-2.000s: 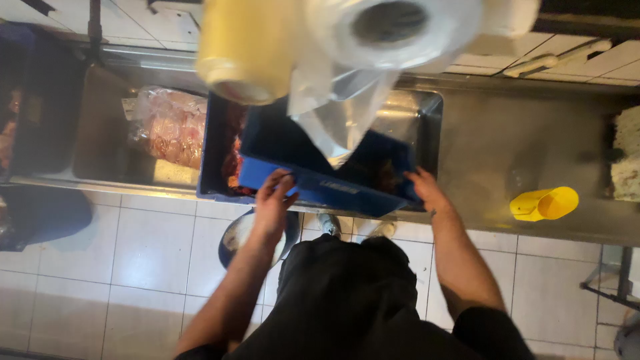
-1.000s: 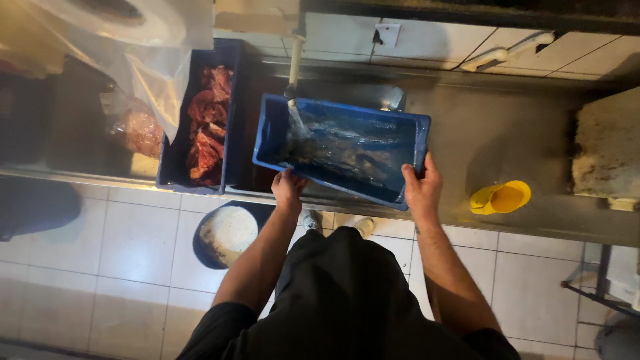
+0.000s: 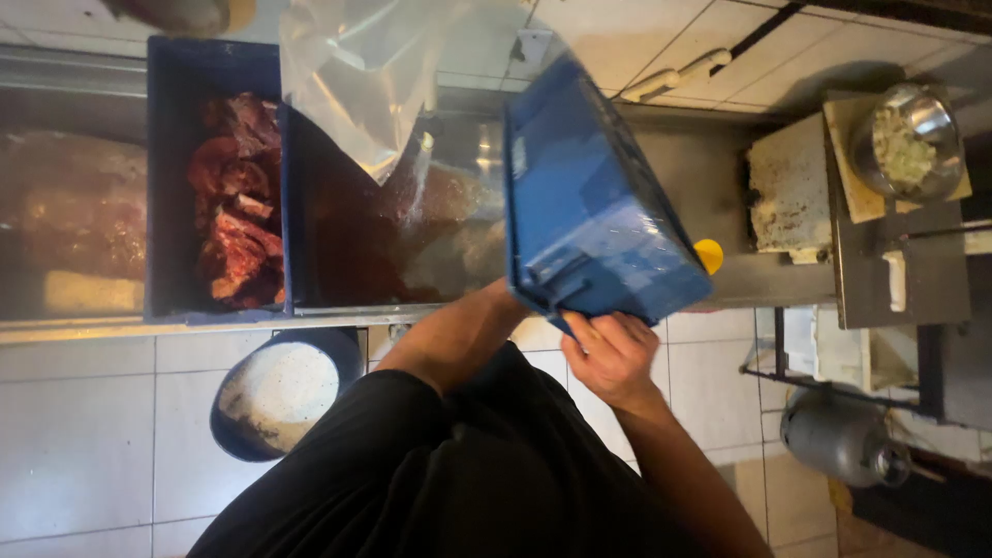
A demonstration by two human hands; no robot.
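A blue plastic crate (image 3: 597,201) is tipped up on its side over the right part of a steel sink, its wet outer bottom facing me. My right hand (image 3: 614,353) grips its near lower corner. My left forearm reaches toward the crate's left side, but the hand itself is hidden behind the crate. To the left, water runs from a tap (image 3: 427,141) into the sink basin (image 3: 387,271), which holds reddish-brown water. A second blue crate (image 3: 287,194) with raw red meat (image 3: 236,248) stands left of the basin.
A clear plastic bag (image 3: 356,85) hangs over the sink. At far left lies wrapped meat (image 3: 81,205). A yellow scoop (image 3: 708,256), a stained white block (image 3: 790,190) and a steel bowl (image 3: 908,143) are at right. A dark bucket (image 3: 225,418) and a gas cylinder (image 3: 837,438) stand below the counter.
The crate in my hands has gone from lying open side up under the running tap to being tipped on its side, farther right. The view has shifted.
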